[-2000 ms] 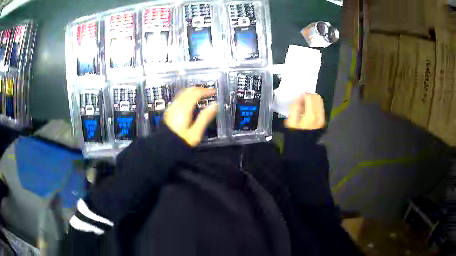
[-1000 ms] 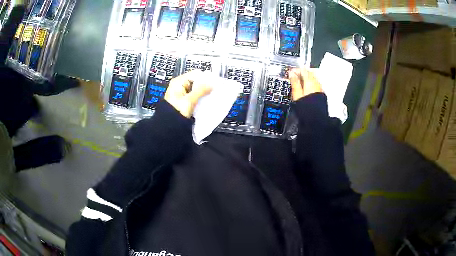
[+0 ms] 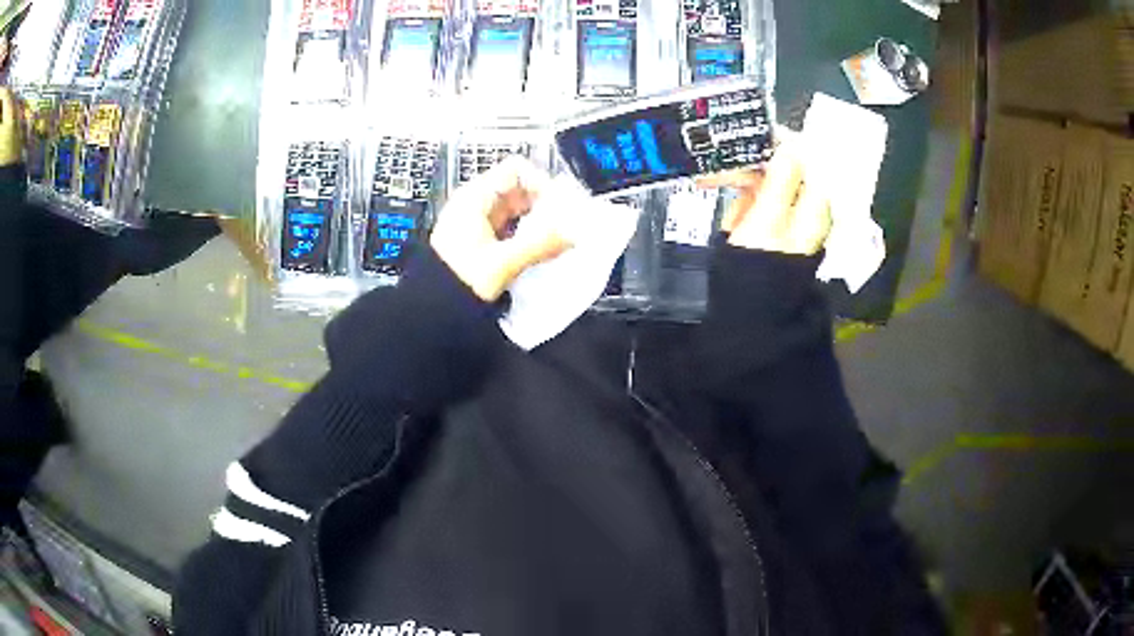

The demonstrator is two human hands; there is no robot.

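My right hand (image 3: pixel 780 199) holds a black keypad phone (image 3: pixel 665 137) by its keypad end, raised and lying sideways above the tray, screen end toward my left hand. My left hand (image 3: pixel 489 230) holds white phone bags (image 3: pixel 566 267); how many I cannot tell. The phone's screen end is close to the bags' upper edge; whether it touches I cannot tell. Below is the clear blister tray (image 3: pixel 326 122) with two rows of phones. The near-row pocket at the right end shows no phone, only clear plastic. My left hand and the bags hide part of the near row.
A pile of white bags (image 3: pixel 848 155) lies right of the tray, with an open can (image 3: pixel 885 72) behind it. Another tray (image 3: pixel 139 186) with phones stands at the left, beside another person's dark sleeve (image 3: pixel 75 267). Brown cartons (image 3: pixel 1057 230) are stacked at the right.
My right hand has lifted the phone out of the near row's right-end pocket and turned it sideways. Earlier, my left hand took white bags from the right. The view has shifted.
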